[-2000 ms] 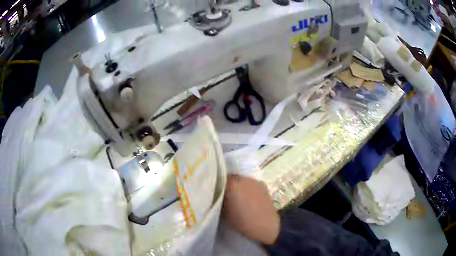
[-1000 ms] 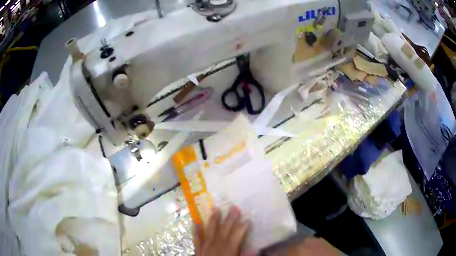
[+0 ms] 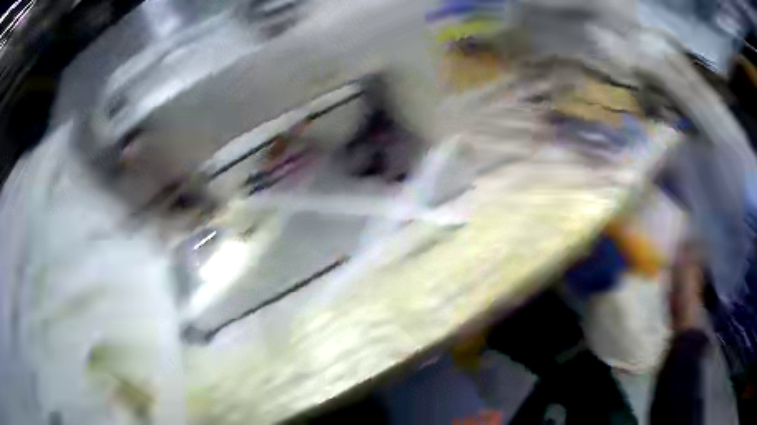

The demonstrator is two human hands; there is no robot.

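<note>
The frame is strongly blurred. My right hand point(image 3: 687, 286) is at the far right, above the side table, with a dark sleeve below it. Its fingers are at the edge of the orange-and-white booklet or packet point(image 3: 641, 249) and appear to hold it; the exact grip is smeared. My left hand cannot be made out. The white sewing machine point(image 3: 290, 91) stands across the table, with a bright lamp spot at its needle area. White garments point(image 3: 100, 290) are heaped at the left.
Dark-handled scissors point(image 3: 378, 145) and a pink tool point(image 3: 286, 170) lie under the machine arm. White strips point(image 3: 390, 207) cross on the bed. Shiny plastic point(image 3: 465, 274) covers the front edge. Brown pieces point(image 3: 602, 98) lie at the right end. A white fabric bundle point(image 3: 627, 328) is on the side table.
The orange-and-white booklet and my right hand have moved from the front of the machine to the far right, over the side table. The hand seen on the booklet's lower part has left that spot.
</note>
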